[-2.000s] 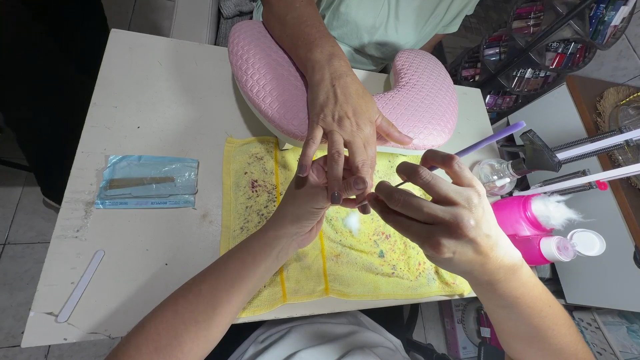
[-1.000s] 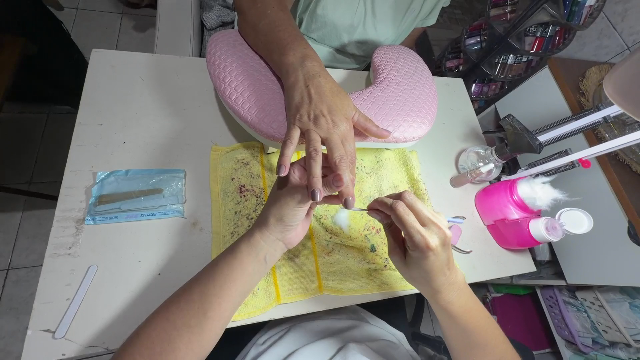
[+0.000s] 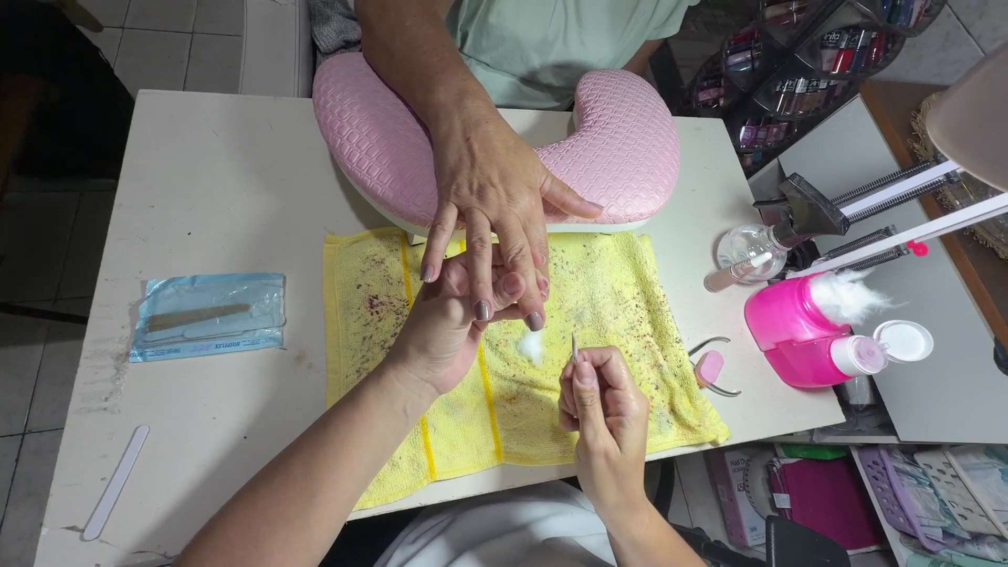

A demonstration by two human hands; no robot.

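My left hand (image 3: 453, 331) holds the fingers of the other person's hand (image 3: 492, 181) from below, over a speckled yellow towel (image 3: 370, 441). The nails on that person's hand are dark mauve, and the forearm rests on a pink quilted armrest (image 3: 622, 157). In my right hand (image 3: 606, 417) is a thin stick-like tool (image 3: 575, 347), its tip pointing up and most of it hidden by my fingers. A white cotton tuft (image 3: 531, 346) lies on the towel between my hands. Metal cuticle nippers (image 3: 715, 366) with a pink part lie at the towel's right edge.
A blue-and-clear pouch (image 3: 209, 315) with files and a loose nail file (image 3: 116, 482) lie on the left of the white table (image 3: 236, 181). At right stand a pink cotton holder (image 3: 787, 323) with an open-capped bottle, a clear bottle (image 3: 744, 248) and a lamp arm (image 3: 898, 189). Polish racks (image 3: 795, 87) are behind.
My right hand has moved back from the other person's fingertips, and the tool now points upward. My left hand still holds their fingers.
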